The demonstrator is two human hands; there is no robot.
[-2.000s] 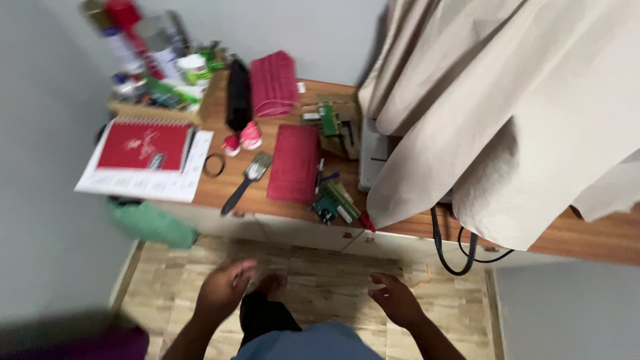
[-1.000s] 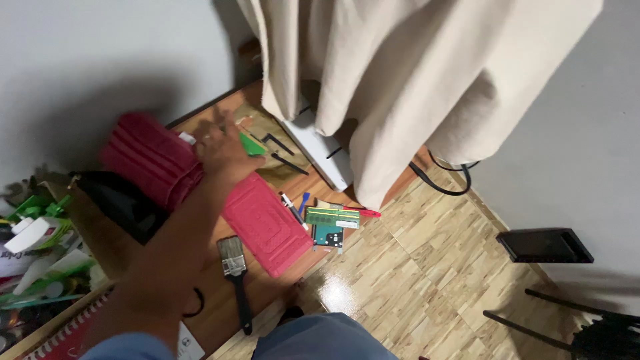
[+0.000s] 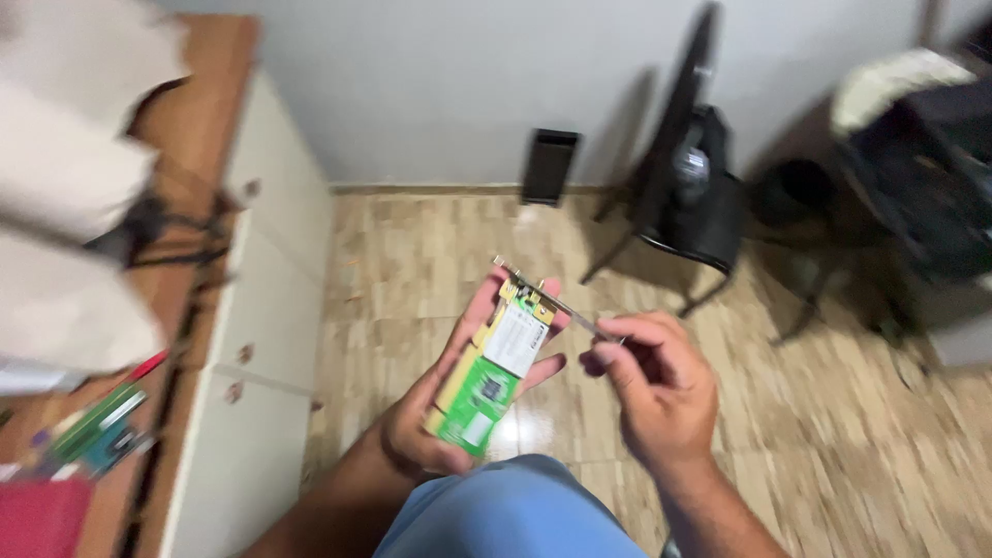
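A green expansion card (image 3: pixel 496 372) with a labelled metal shield and a metal bracket (image 3: pixel 570 310) at its far end is held in front of my body, above the floor. Under it lies my left hand (image 3: pixel 446 387), palm up, with the thumb at the near end and fingertips showing past the far right side. My right hand (image 3: pixel 659 380) pinches the right end of the bracket between thumb and fingers. The label on the shield bears writing.
At left is a wooden counter (image 3: pixel 232 85) over white cabinet doors (image 3: pixel 263 310), with circuit boards (image 3: pixel 101 426), a red cloth (image 3: pixel 43 515), and a pale curtain (image 3: pixel 70 116). A black bin-like object (image 3: pixel 550 167) stands by the wall; a black chair (image 3: pixel 690 201) is at right.
The view has swung right, away from the counter. One second ago a hand reached to a green board on the counter; now both hands hold a green card over the floor.
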